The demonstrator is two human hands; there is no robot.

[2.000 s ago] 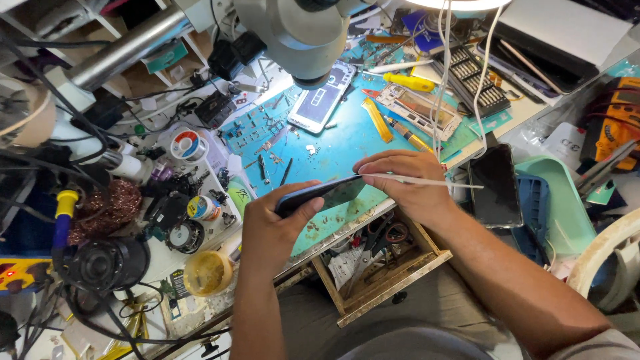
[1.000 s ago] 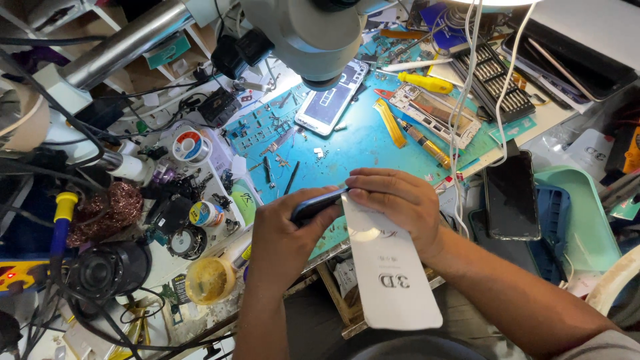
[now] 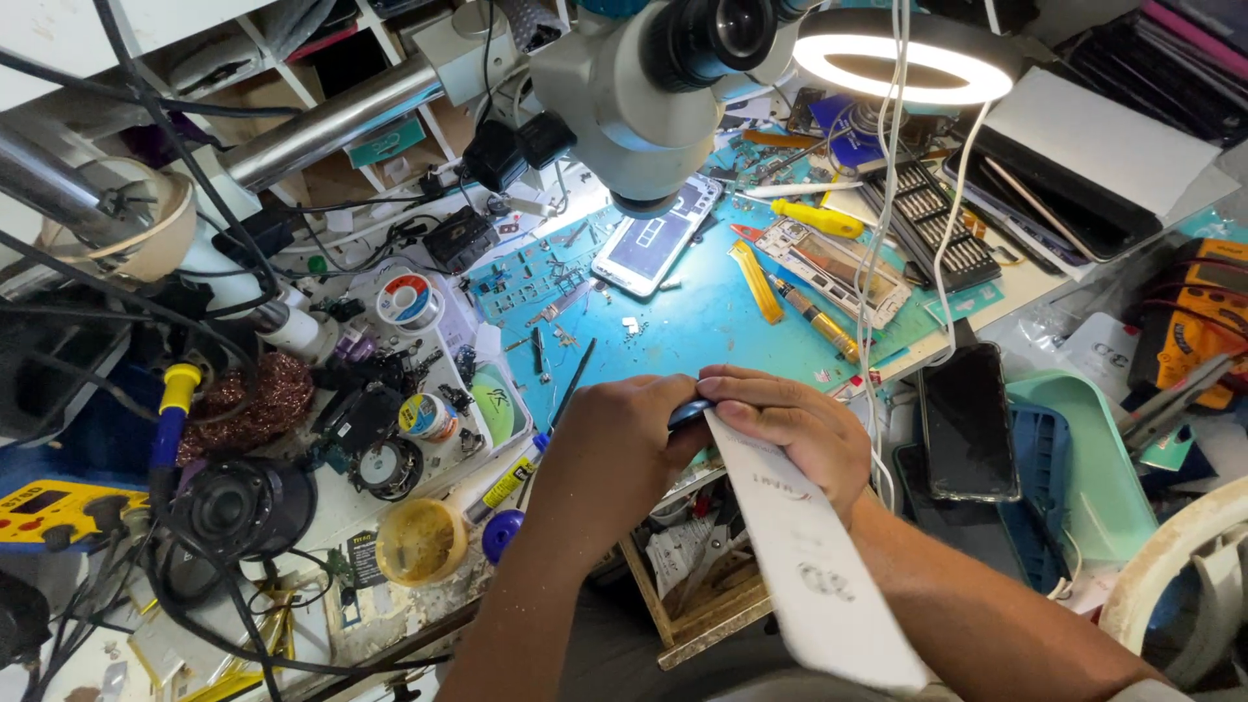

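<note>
Both hands meet over the front edge of the blue mat. My left hand is closed on a phone, of which only a bluish end shows between the hands. My right hand presses against the same phone, its fingers bent over the top. A long white card with printing hangs down from beneath the right fingers, over the open wooden drawer. Past the hands, a white phone housing lies on the blue work mat below the microscope.
A yellow-handled screwdriver, a bit set and a gold-coloured pen tool lie at the right. Solder spools, a yellowish paste tub and a soldering iron are at the left. A dark phone rests beside a green tray.
The white card, seen edge-on at first and then broad side up, now hangs slanted and narrower below the right hand. Both hands stay on the phone. The view has shifted somewhat.
</note>
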